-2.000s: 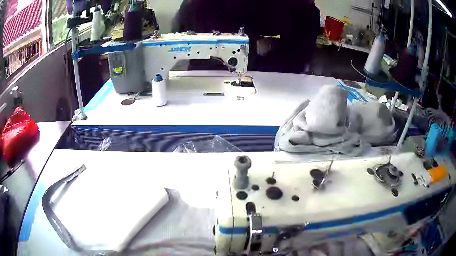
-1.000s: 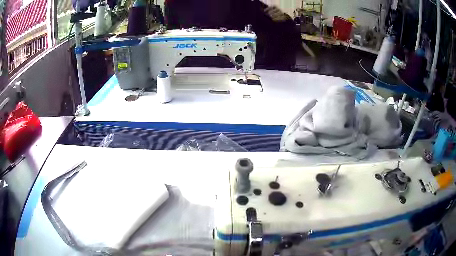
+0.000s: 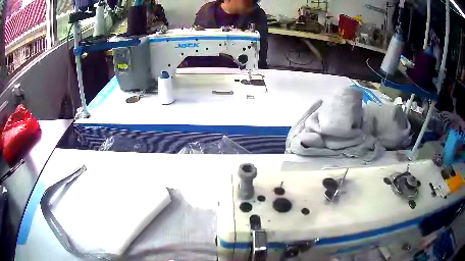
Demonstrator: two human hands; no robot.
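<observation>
Neither of my hands is in the picture. A light grey garment piece [image 3: 188,229] lies flat on the near table, left of the near sewing machine [image 3: 326,204]. A smooth white panel [image 3: 109,214] lies beside and partly over it. A long narrow grey strip [image 3: 51,214] curves around the panel's left side, its upper end free. The near machine's white head with a blue stripe fills the lower right. Its needle area is cut off by the lower edge.
A grey garment pile [image 3: 339,125] is heaped behind the near machine. Across stands another machine [image 3: 204,48] with a white thread cone [image 3: 165,88] beside it. A person [image 3: 229,15] is behind it. A red plastic bag [image 3: 19,133] lies far left. Thread stands rise on both sides.
The person opposite has moved back and lower, so the head and shoulders now show behind the far machine. The camera view has shifted slightly. The cloth and strip lie as before.
</observation>
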